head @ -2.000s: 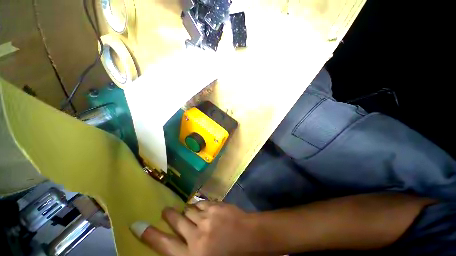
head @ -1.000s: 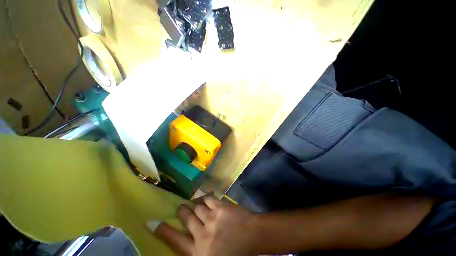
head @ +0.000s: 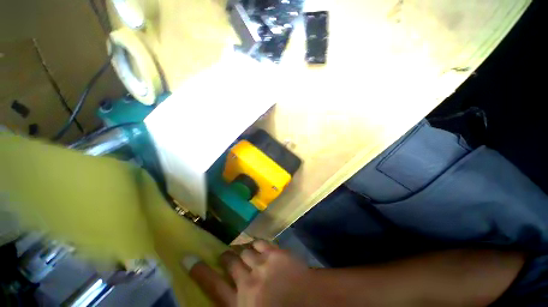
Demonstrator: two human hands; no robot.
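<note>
A limp yellow-khaki panel point(head: 78, 198) spreads over the left and lower left in the head view; its outer part is blurred. My right hand point(head: 246, 276) is at the bottom, back up, fingers on the panel near the bench edge and gripping it. One fingertip has a white band; the thumb is hidden. My left hand is out of the picture. A white guide strip point(head: 180, 168) lies over the green press base point(head: 231, 207), beside the panel. Chrome press parts point(head: 90, 291) show below the panel, partly hidden by it.
A yellow button box point(head: 258, 171) with a green button stands at the press base. Dark shiny pieces point(head: 316, 37) lie at the top, near strong glare. Tape rolls point(head: 144, 90) and a dark cable lie upper left. The bench edge runs diagonally beside my grey trousers point(head: 408, 162).
The panel's outer part dropped and spread about a second ago, and is now blurred, with press parts showing below it again. The view has shifted. My right hand stays on the panel.
</note>
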